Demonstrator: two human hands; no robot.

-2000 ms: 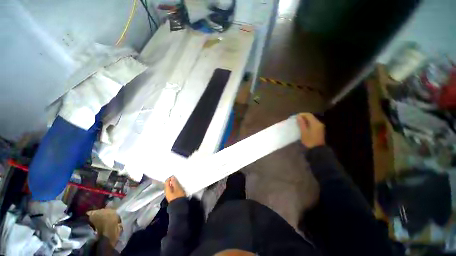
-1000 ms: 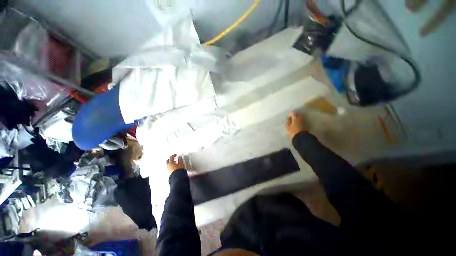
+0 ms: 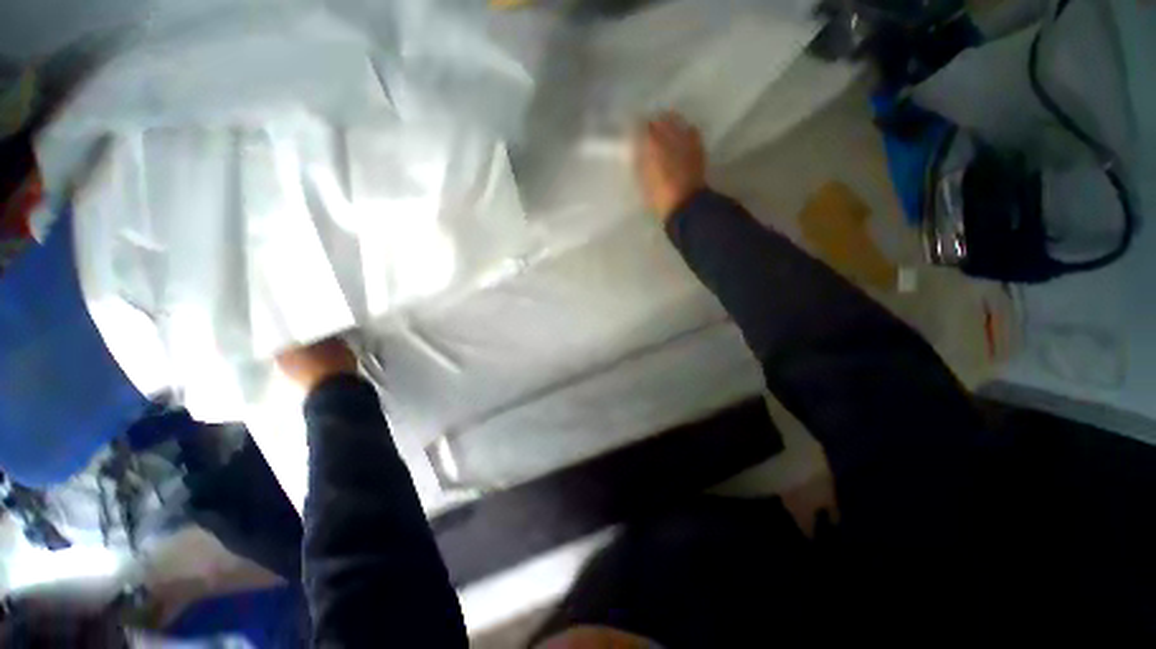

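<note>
A dark fabric strip [image 3: 615, 484] lies flat along the near side of the pale table. A light fabric strip [image 3: 583, 403] lies just beyond it, roughly parallel. My left hand [image 3: 320, 364] is at the near left edge of the white cloth cover [image 3: 380, 235]; its fingers are partly hidden by glare and cloth, so I cannot tell whether it grips. My right hand [image 3: 669, 162] is farther back on the pale cloth, blurred, and its grip is unclear.
A steam iron [image 3: 982, 209] with a cable stands at the right by the wall, with a blue item [image 3: 915, 146] beside it. A tan pattern piece [image 3: 847, 233] lies near it. A blue rounded form [image 3: 57, 349] is at the left. Crumpled material lies at the lower left.
The view has moved closer to the table. My right hand has moved back and left, away from the tan piece. The light strip now shows distinctly beyond the dark one.
</note>
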